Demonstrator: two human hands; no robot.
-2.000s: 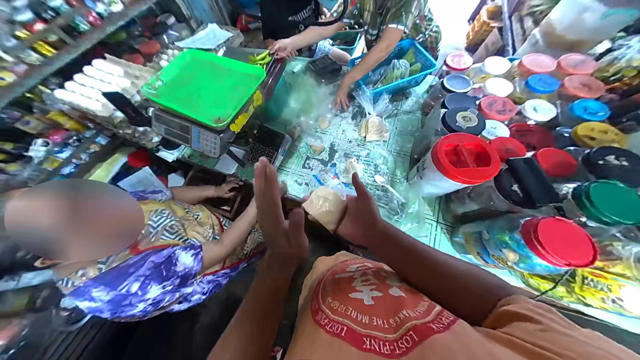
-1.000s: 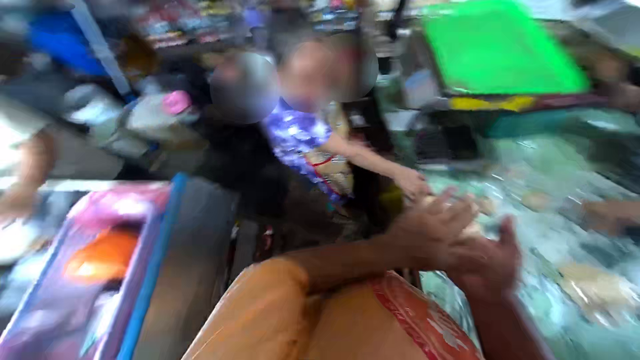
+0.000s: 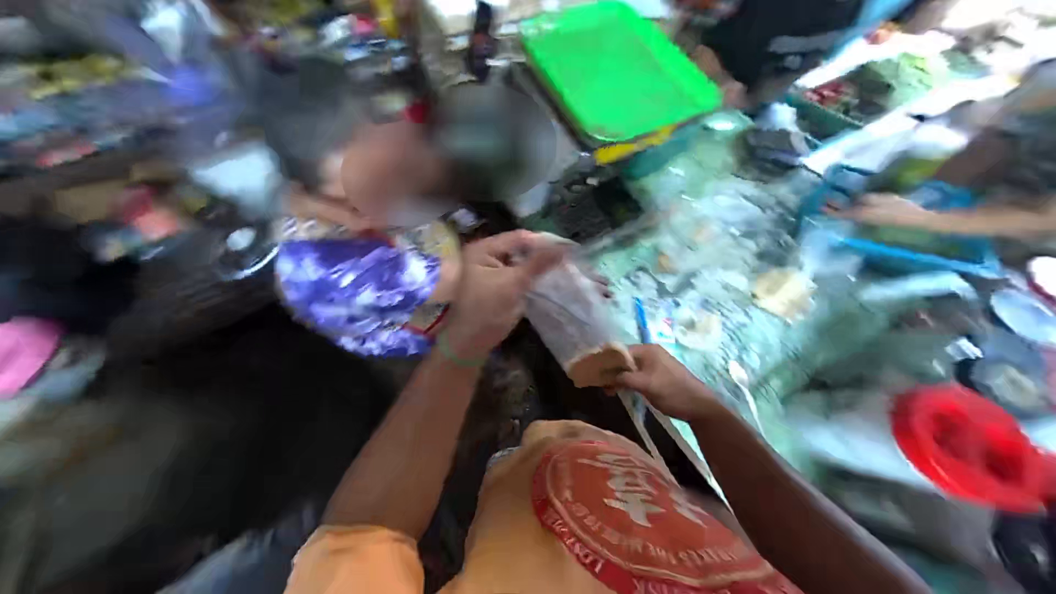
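A clear plastic bag [image 3: 569, 318] with tan contents at its lower end is stretched between my two hands, in front of my chest. My left hand [image 3: 499, 285] grips the bag's upper end, fingers closed on it. At the lower end, my right hand [image 3: 660, 381] pinches the corner beside the tan contents. What the tan stuff is, I cannot tell. Another tan bagged portion [image 3: 784, 293] lies on the green-patterned table [image 3: 701, 206], right of my hands. A white spoon-like thing [image 3: 742, 379] lies nearer my right forearm.
Behind the table's left end stands a scale with a bright green tray [image 3: 619, 70]. A person in a purple patterned top [image 3: 355, 289] is close on my left. Another person's arm [image 3: 924, 216] reaches over a blue basket [image 3: 899, 256]. A red-lidded container [image 3: 965, 445] stands at right.
Two seconds ago my left hand was raised and apart from the bag; now it grips the bag's upper end, and the bag is stretched out between both hands. The view swung left and partly back.
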